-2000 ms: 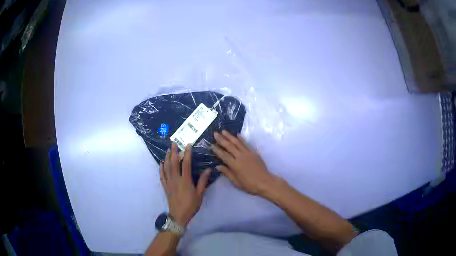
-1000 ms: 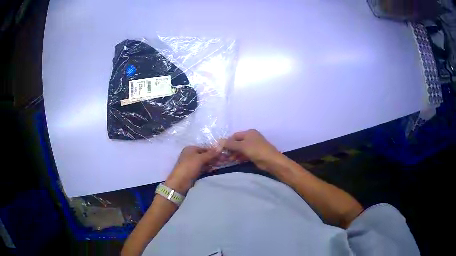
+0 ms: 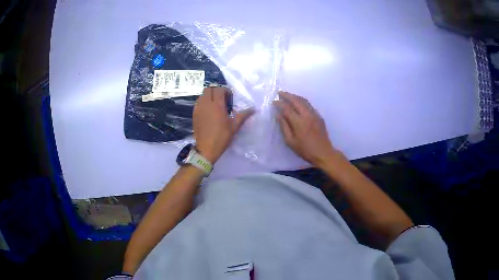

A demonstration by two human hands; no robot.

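Observation:
A dark folded garment (image 3: 164, 117) lies in a clear polybag (image 3: 241, 46) on the left half of the white table. A cream barcode hang tag (image 3: 178, 82) and a blue round sticker (image 3: 158, 60) show on the garment. The bag's empty part stretches right to a whitish strip. My left hand (image 3: 214, 120) rests on the bag at the garment's right edge, its thumb spread right. My right hand (image 3: 303, 128) lies on the bag's right edge with its fingertips on the strip. What is under both palms is hidden.
The white table (image 3: 377, 82) curves towards me at its front edge. A sheet of purple round stickers (image 3: 483, 82) lies at its right edge. A blue crate (image 3: 101, 236) stands below the front left edge. A dark blurred object (image 3: 465, 16) is at the top right.
Both hands have left the near corner of the bag and moved up onto it, the left beside the garment, the right at the bag's edge. The bag's right part now lies flatter.

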